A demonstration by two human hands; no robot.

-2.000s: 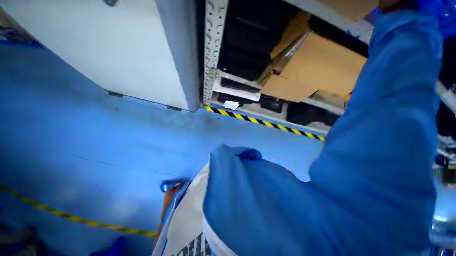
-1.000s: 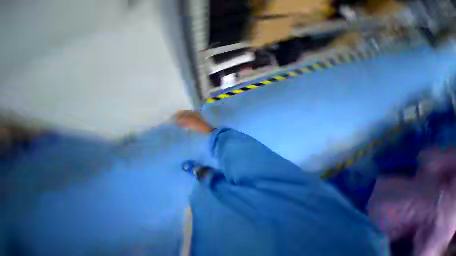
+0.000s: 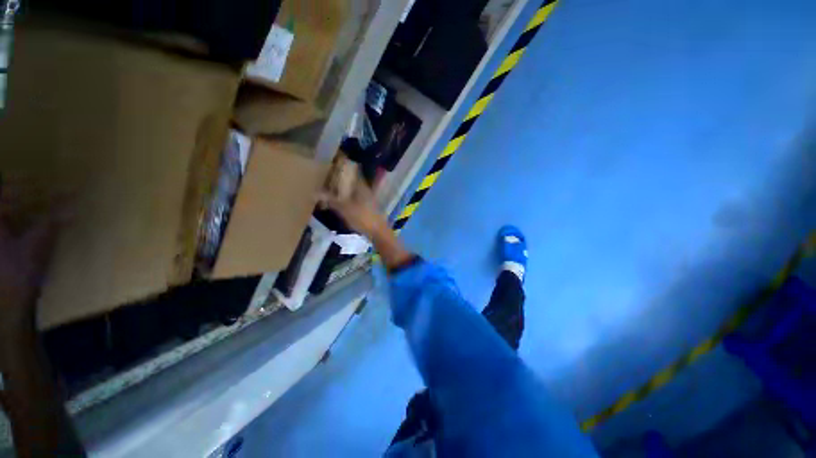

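An open brown carton (image 3: 116, 161) lies in the shelf at the left, with its flap (image 3: 268, 210) folded out. Clear plastic items (image 3: 220, 210) show in the gap beside the flap. My right hand (image 3: 356, 207), blurred, reaches from the blue sleeve to the flap's outer edge; whether it grips anything is not clear. My left hand (image 3: 31, 237) is dark and blurred at the left edge, against the carton; its fingers are hard to make out.
A smaller carton with a white label (image 3: 273, 52) stands at the top. Dark trays (image 3: 438, 54) and small packed items fill the lower shelf. Yellow-black tape (image 3: 474, 116) runs along the shelf foot. A white cabinet panel (image 3: 268, 385) is below. A blue-covered shoe (image 3: 512, 246) is on the floor.
The view has turned and come closer to the shelf and carton. My right hand has moved from over the floor to the carton flap. My left hand has come into view at the left edge.
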